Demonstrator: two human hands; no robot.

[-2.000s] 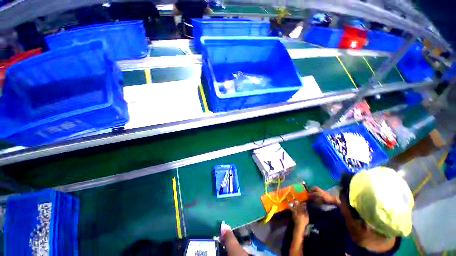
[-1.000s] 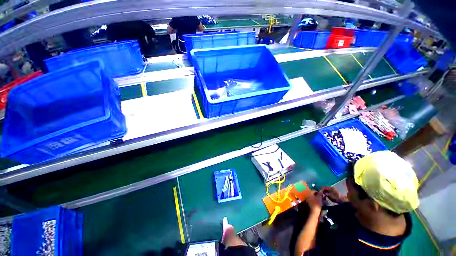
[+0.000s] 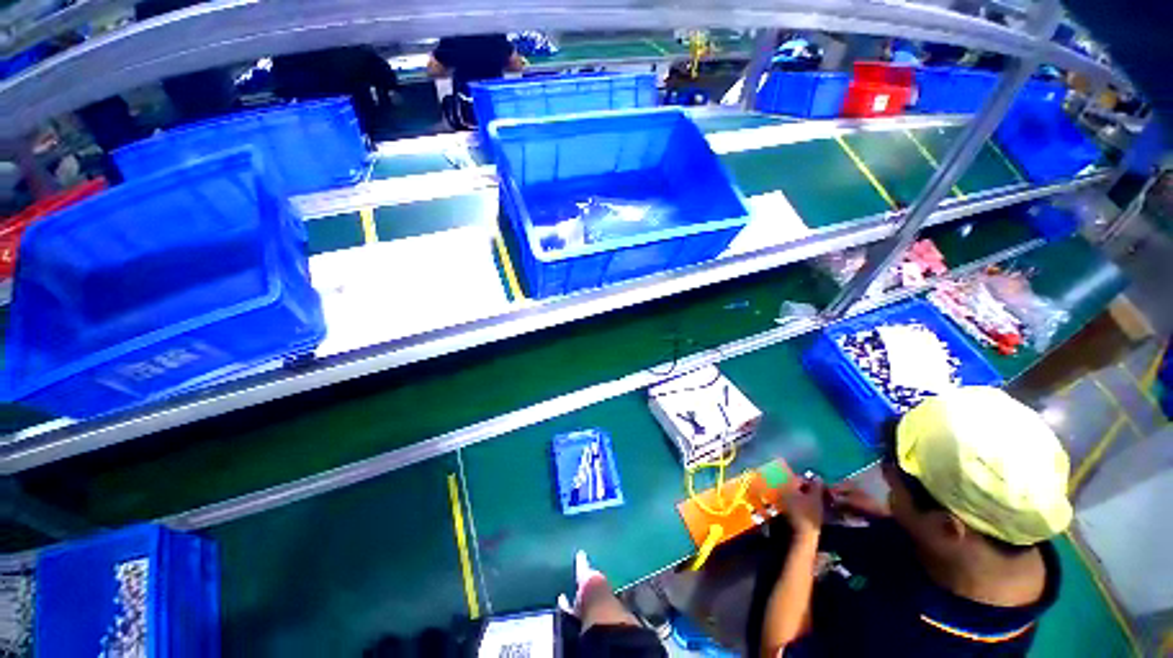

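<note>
My right hand (image 3: 589, 595) is small at the bottom edge, with a dark sleeve and white-covered fingertips over the green bench edge. Whether it grips anything is too small to tell. My left hand is not in view. A small blue tray (image 3: 594, 508) with several thin white and dark sticks lies beyond my right hand, not touching it. A label with a printed code (image 3: 517, 636) sits on a dark object at the bottom edge, left of my hand.
A worker in a yellow cap (image 3: 984, 463) sits at right, hands at an orange plate (image 3: 727, 517) with a yellow lead. A white box (image 3: 701, 411) stands behind it. Blue bins of parts (image 3: 843, 396) flank the bench. Large blue totes (image 3: 630, 257) stand on the framed upper shelf.
The view has tilted and shifted slightly. The seated worker's head has lowered, and their hands have moved up by the plate's right end. My right hand remains near the bench edge.
</note>
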